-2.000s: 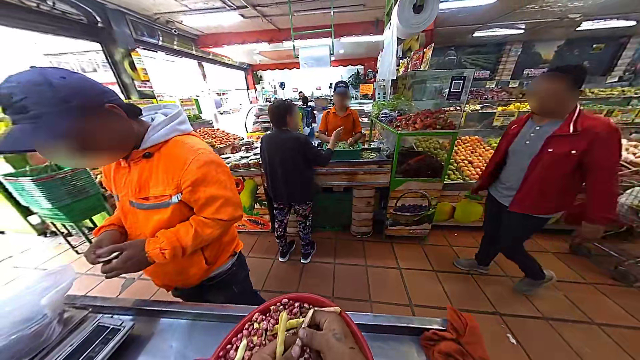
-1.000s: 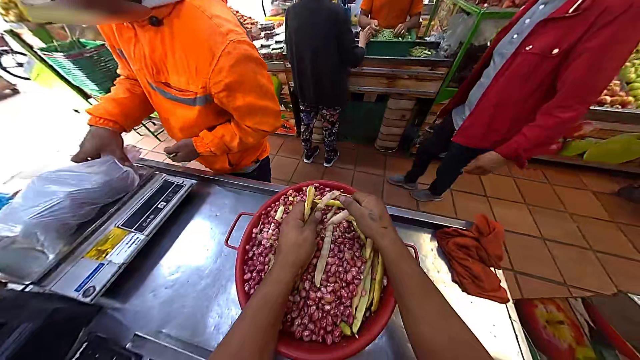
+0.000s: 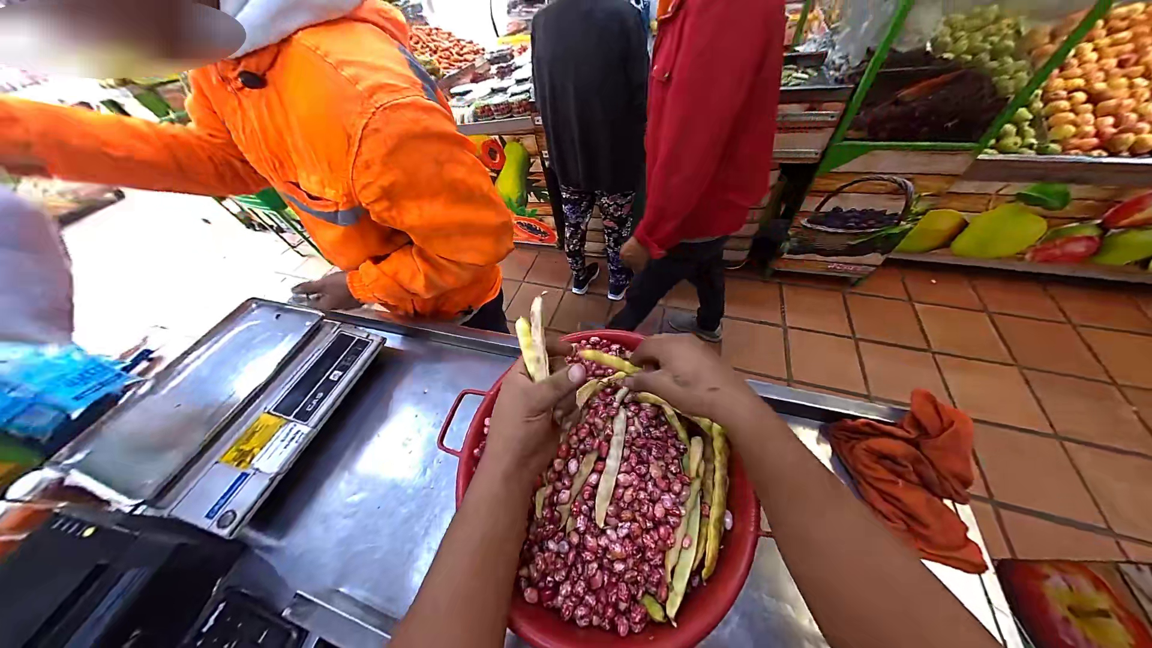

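Note:
A red plastic colander (image 3: 740,549) with side handles stands on the metal counter, full of speckled red and white shelled beans (image 3: 576,558). My left hand (image 3: 531,409) is over its far left part, with pale bean pods (image 3: 533,337) upright between thumb and fingers. My right hand (image 3: 688,373) is beside it at the far rim, its fingers at a yellow-green pod (image 3: 609,361); whether they grip it is unclear. Several long pods (image 3: 715,504) lie on the beans along the right side, and one pale pod (image 3: 612,463) lies in the middle.
A digital scale (image 3: 270,423) is at the left on the metal counter (image 3: 360,459). An orange-brown cloth (image 3: 909,472) lies at the right edge. Across the counter stands a person in an orange jacket (image 3: 360,144); a person in red (image 3: 715,117) and one in black (image 3: 589,99) are farther off.
The person in orange has reached an arm out to the left, and the clear bag over the scale is off it. The person in red has moved left, beside the one in black.

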